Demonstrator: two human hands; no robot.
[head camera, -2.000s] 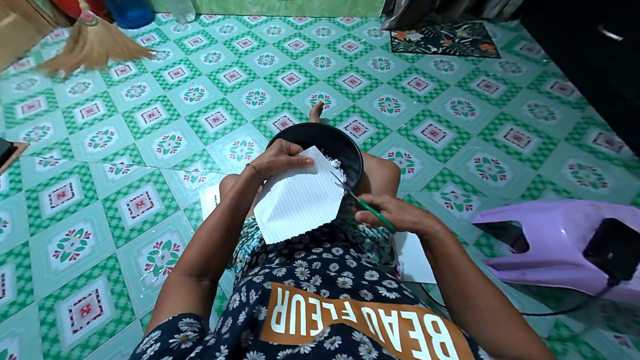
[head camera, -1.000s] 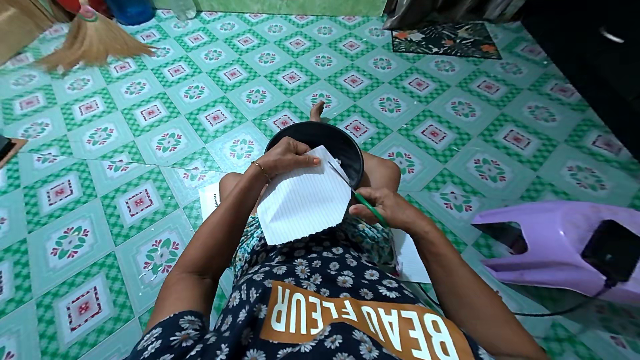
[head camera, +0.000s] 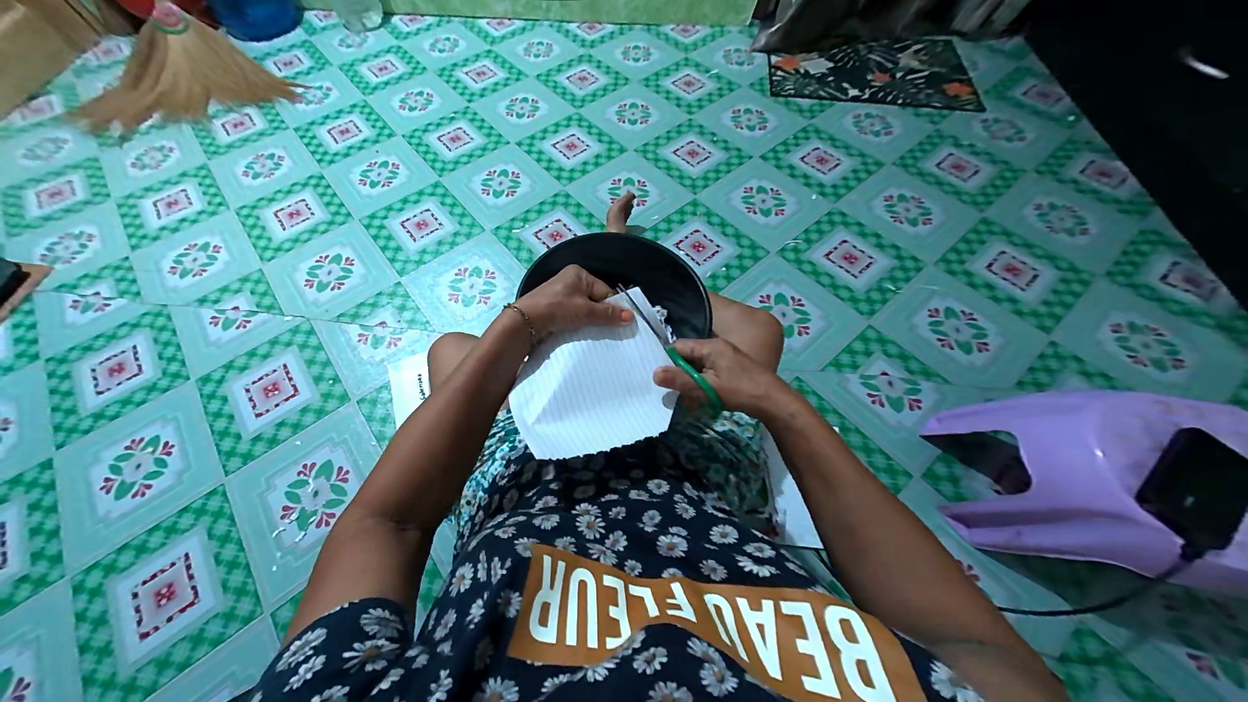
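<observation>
My left hand (head camera: 582, 301) grips the upper edge of a sheet of lined white paper (head camera: 593, 390), which has a jagged lower edge and cut corners. The green-handled scissors (head camera: 698, 382) are in my right hand (head camera: 720, 375), with their blades lying along the paper's upper right edge. Beneath the paper and both hands, a round black basin (head camera: 624, 255) rests between my legs; small white paper scraps (head camera: 663, 317) show inside it at the right.
A purple plastic stool (head camera: 1082, 478) carrying a black device (head camera: 1194, 487) with a cable stands at the right. Papers (head camera: 792, 492) lie beside both legs. A straw broom (head camera: 185, 73) is at the back left, a patterned mat (head camera: 876, 76) at the back right.
The scissors and my right hand have shifted a little along the paper's right edge, and the paper has turned slightly. My left hand keeps its hold on the paper.
</observation>
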